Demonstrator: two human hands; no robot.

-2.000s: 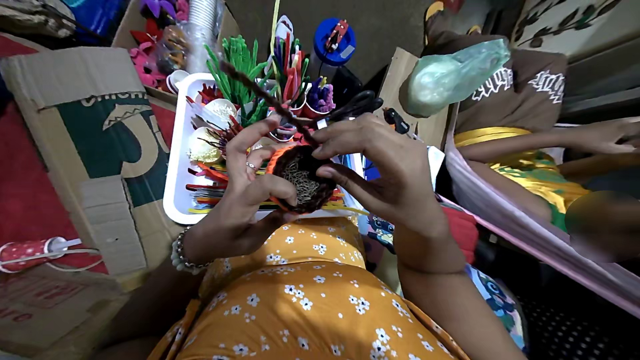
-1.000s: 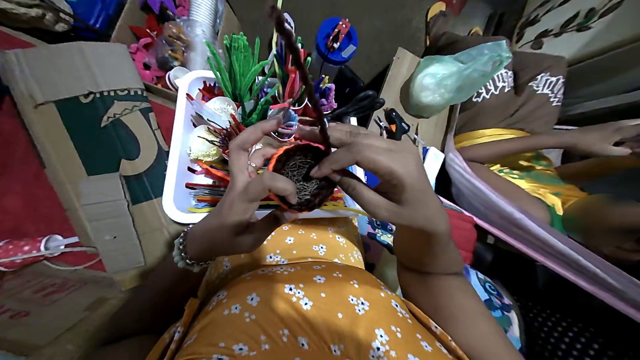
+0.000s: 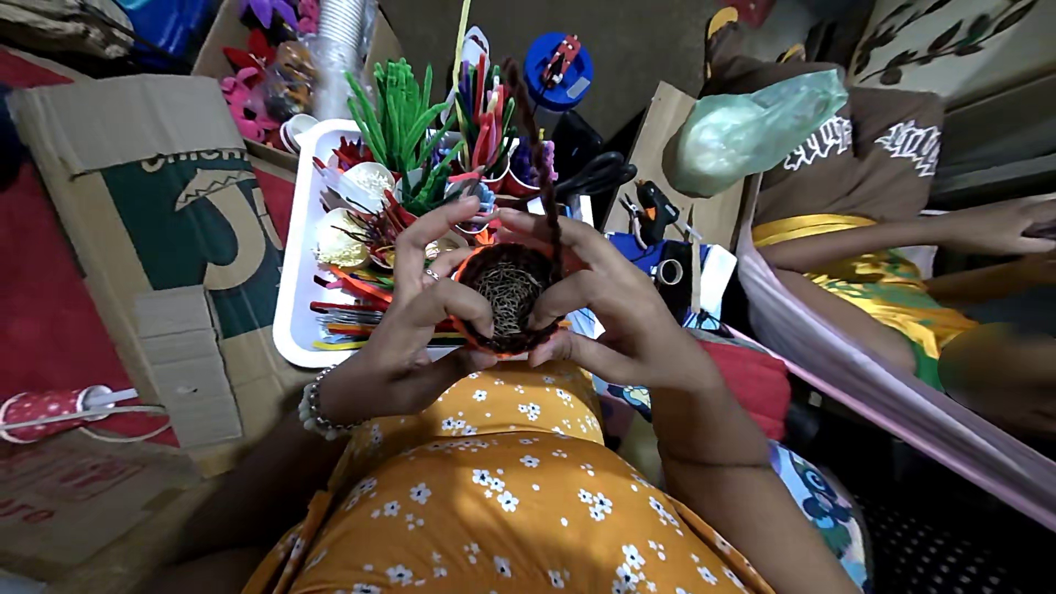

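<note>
Between my hands is a small round cup (image 3: 507, 297) with an orange outside, a dark brown fuzzy rim and a tangle of dry fibre inside. My left hand (image 3: 412, 318) grips its left side, a finger bent over the rim. On the right, my right hand (image 3: 610, 305) holds it with thumb and fingers at the rim. A dark brown pipe cleaner strand (image 3: 544, 173) rises from the cup's right edge past my right fingers. Behind the cup lies a white plastic tray (image 3: 293, 305) with green pipe cleaners (image 3: 404, 115), red and dark ones, and pale round pieces.
A hot glue gun (image 3: 657, 210) and pliers (image 3: 634, 216) lie to the right, near a green plastic bag (image 3: 751, 136). Flattened cardboard (image 3: 190, 371) is at left. A blue round lid (image 3: 558, 73) stands beyond the tray. Another person sits at right beside a pink cloth (image 3: 891, 412).
The brown strand's upper end has shifted to the right since the earliest frame, where it leaned to the left. My right fingers have come down around the cup's rim.
</note>
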